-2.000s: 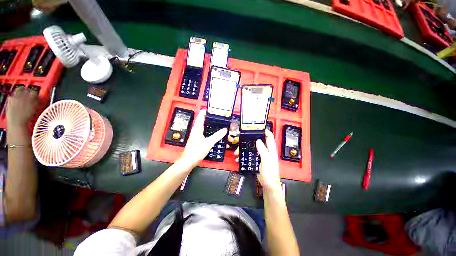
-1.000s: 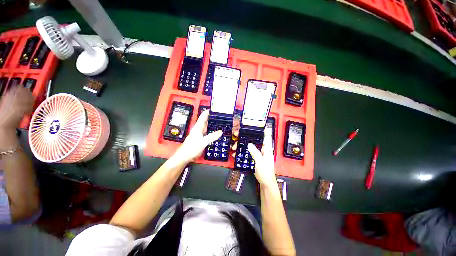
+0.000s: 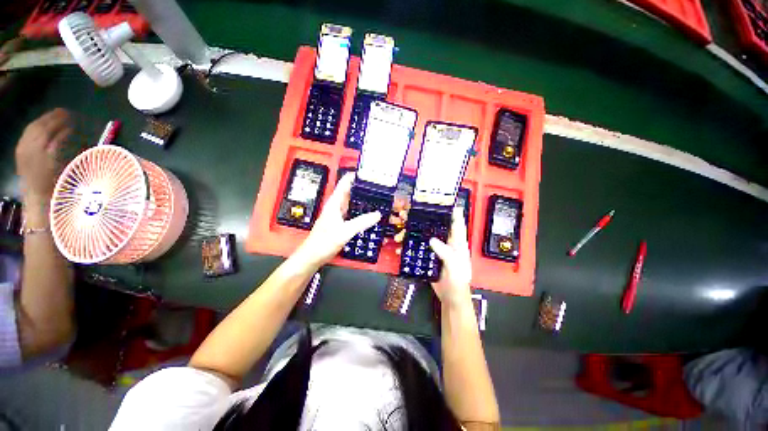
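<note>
My left hand [image 3: 335, 229] holds an open black flip phone [image 3: 387, 151], its bright screen up and thumb on the keypad. My right hand [image 3: 453, 259] holds a second open flip phone [image 3: 444, 172] beside it, thumb at the keypad. Both phones are over the red-orange tray [image 3: 404, 77]. Two more open phones with lit screens, one at the left [image 3: 323, 109] and one beside it [image 3: 376, 71], stand in the tray's back row. Closed phones lie in pockets at the front left [image 3: 301, 194], back right [image 3: 508, 137] and front right [image 3: 503, 227]. The pockets under my hands are partly hidden.
Batteries [image 3: 552, 312] lie along the near bench edge. A pen [image 3: 592, 233] and a red marker [image 3: 635, 276] lie at right. A pink fan [image 3: 118, 206] and small white fan [image 3: 93, 50] stand left. Another person's arm [image 3: 42, 194] is at far left.
Both hands still hold the two open phones; my right thumb has shifted on the keypad. The neighbour's tray at left has moved back, and the neighbour's hand has moved.
</note>
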